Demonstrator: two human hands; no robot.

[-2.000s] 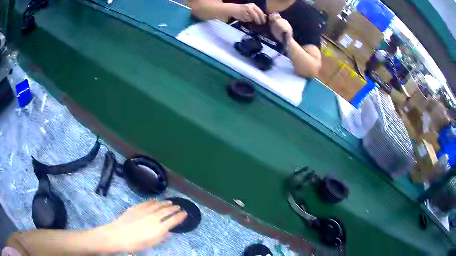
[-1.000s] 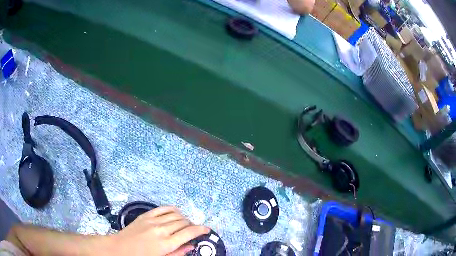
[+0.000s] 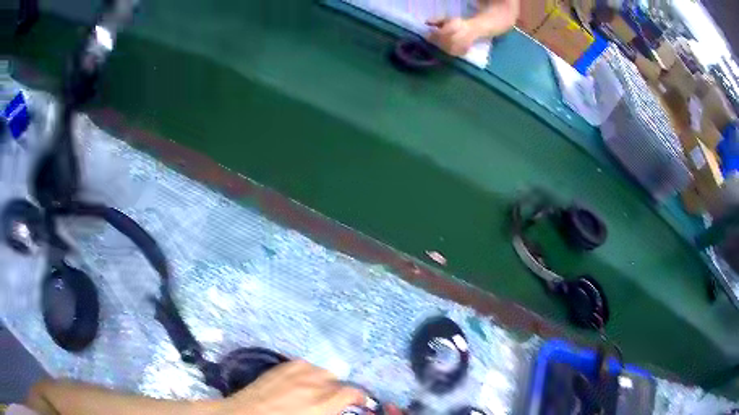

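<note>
My left hand (image 3: 304,393) reaches in from the lower left, its fingers closed on a black speaker plate (image 3: 369,408), mostly hidden and cut off by the bottom edge. The hand partly covers the near earcup (image 3: 247,365) of a headphone unit. Its black headband (image 3: 134,227) curves up to the left, near another oval earcup (image 3: 70,306). A small skin-coloured patch right of the plate may be a fingertip of my right hand (image 3: 393,409); it is too cut off to tell. Another speaker plate (image 3: 439,354) lies on the bubble wrap.
A blurred dark headphone part (image 3: 61,162) rises at the upper left. A blue tray (image 3: 559,357) with dark contents stands lower right. The green conveyor (image 3: 348,162) holds a headphone unit (image 3: 539,259) and an ear pad (image 3: 415,54). Another person's hand (image 3: 458,34) is beyond it.
The black disc under my left hand now shows a silver part and sits lower right. A blurred headphone part has appeared upper left. The view has shifted, bringing the blue tray in.
</note>
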